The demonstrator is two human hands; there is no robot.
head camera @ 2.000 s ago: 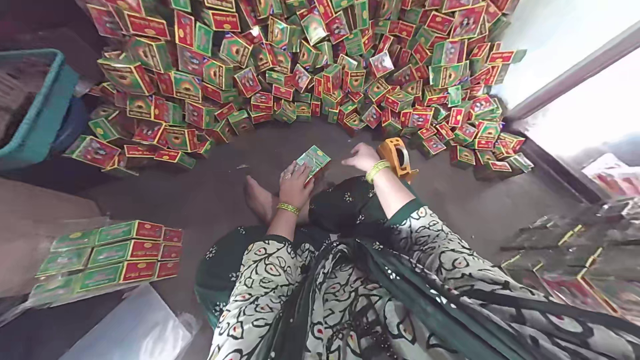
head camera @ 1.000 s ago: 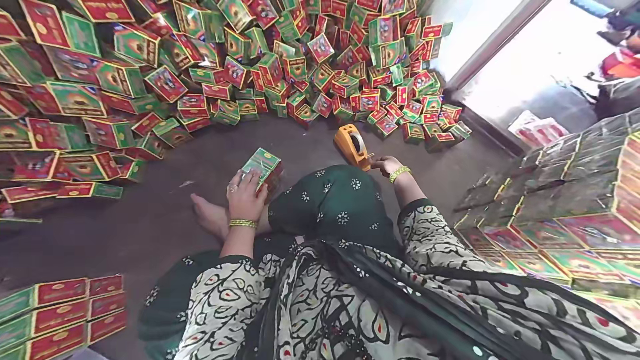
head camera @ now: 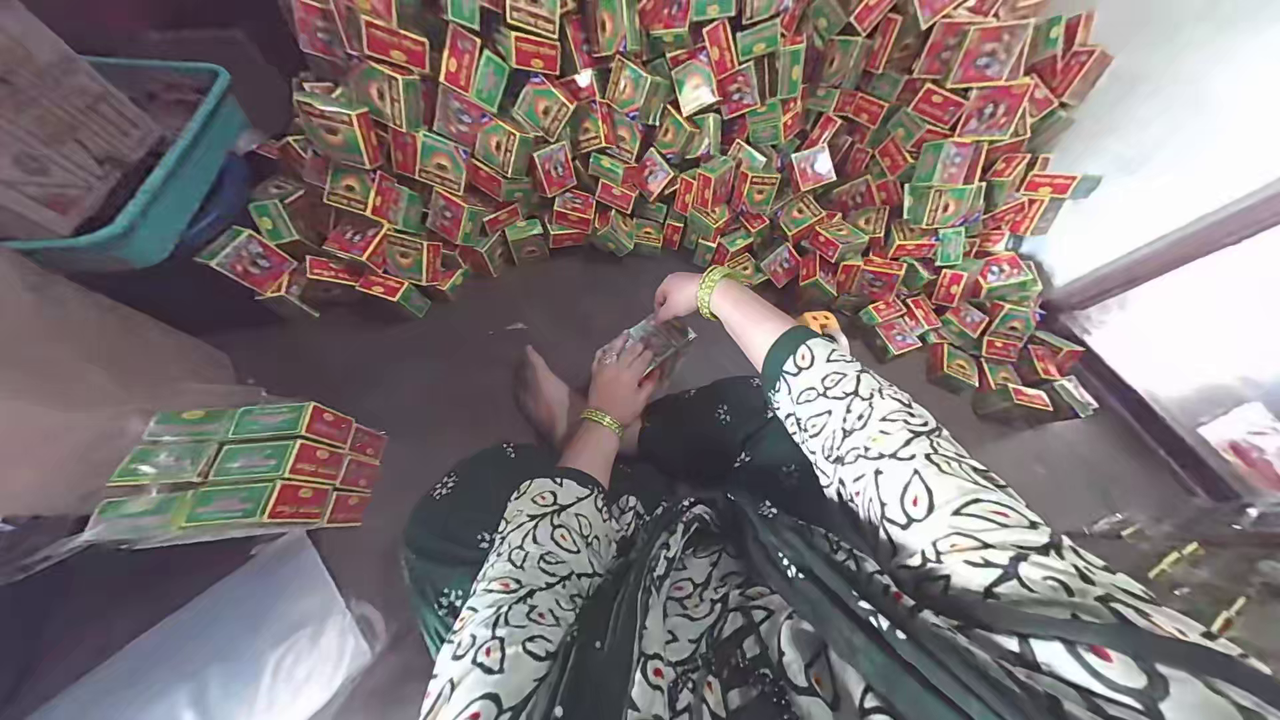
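Observation:
My left hand (head camera: 622,378) holds a small printed carton (head camera: 655,343) above the floor, near my foot. At the carton's upper edge is my right hand (head camera: 682,297), its fingers drawn together; whether they pinch anything is too small to tell. An orange tape dispenser (head camera: 820,322) lies beyond my right forearm, partly hidden by the sleeve. In front spreads a large heap of red and green cartons (head camera: 640,180).
At my left stands a plastic-wrapped block of stacked cartons (head camera: 265,462), with a clear plastic sheet (head camera: 240,640) below it. A teal plastic basket (head camera: 190,165) is at the upper left. More wrapped packs (head camera: 1190,570) lie at the lower right.
My right hand has moved from the tape dispenser to the carton in my left hand. The view has swung back to the left since one second ago.

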